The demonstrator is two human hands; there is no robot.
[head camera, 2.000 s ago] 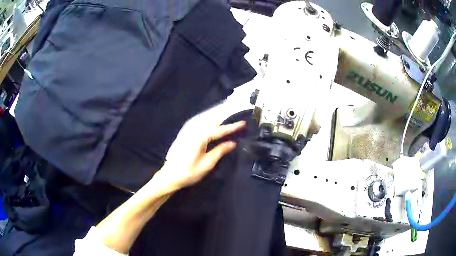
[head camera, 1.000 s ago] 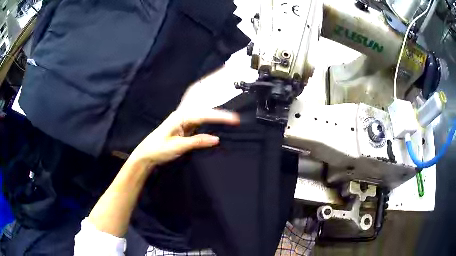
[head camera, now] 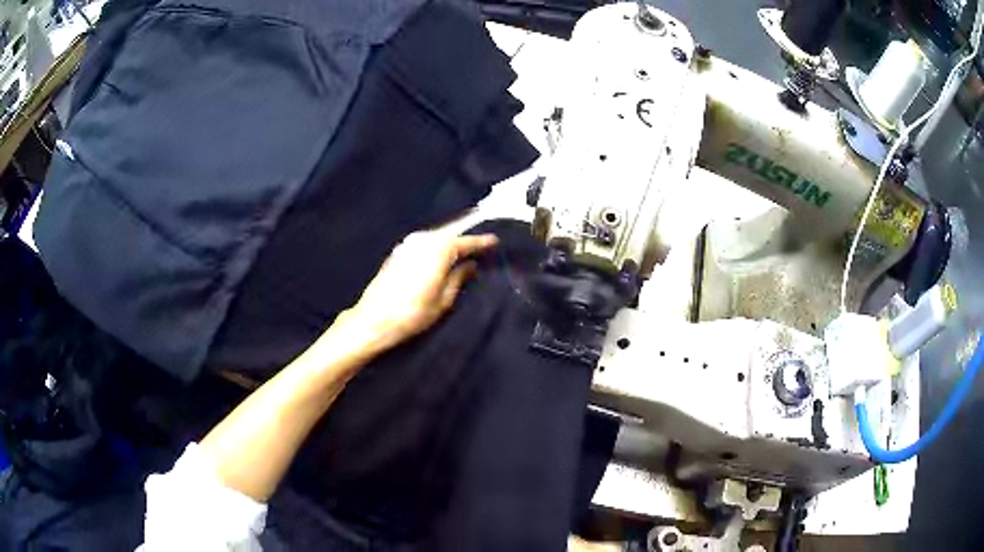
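A black garment panel [head camera: 507, 431] runs from under the needle area of the white sewing machine [head camera: 604, 162] down toward my lap. My left hand [head camera: 415, 283] is bare and lies left of the presser foot area [head camera: 583, 302]. Its fingertips are curled together on the panel's edge and pinch it; the thumb is partly hidden in the cloth. A small skin-toned patch, possibly part of my right hand [head camera: 600, 547], shows at the bottom edge below the machine bed. It is cut off, so its grip cannot be seen.
A heap of dark garments [head camera: 216, 162] lies at the left. The machine bed [head camera: 712, 377] with a round dial, a metal bracket [head camera: 712, 534], a blue hose [head camera: 917, 447] and a green tool [head camera: 882, 484] are at right. Thread cones [head camera: 893, 86] stand behind.
My left hand has moved up and closer to the presser foot, and its spread fingers have closed on the cloth. The view has shifted, so the machine sits lower than one second ago.
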